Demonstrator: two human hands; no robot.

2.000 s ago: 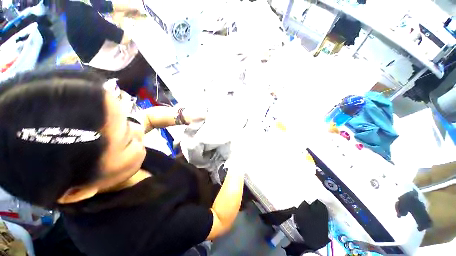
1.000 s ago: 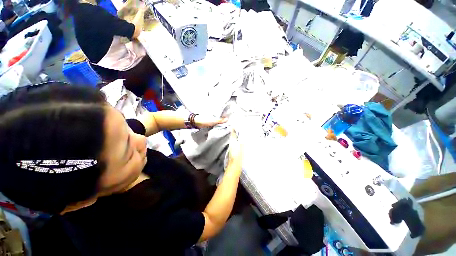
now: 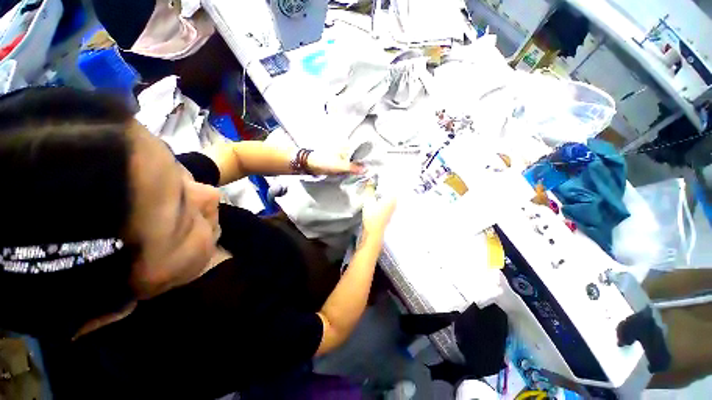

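Neither my left hand nor my right hand is in view; the hands seen belong to a person at the left whose head shows. That person's two bare hands hold a light grey garment piece [image 3: 316,205] at the table edge, its lower part hanging toward the lap. The white sewing machine [image 3: 574,269], with a black front panel and round dial, stands right of them. A gathered pale grey piece [image 3: 406,82] lies left of the machine. Bright light washes out the fabric near the fingertips.
A teal cloth [image 3: 597,191] and a clear plastic bag [image 3: 660,223] lie behind the machine. Small metal parts [image 3: 453,121] lie near its needle end. A black cloth [image 3: 480,340] hangs at the table edge. A neighbouring machine [image 3: 300,23] and another person are at the upper left.
The view has shifted slightly. The person's hands remain close together on the grey piece, whose hanging part now looks more spread. The washed-out table area has become clearer than two seconds ago.
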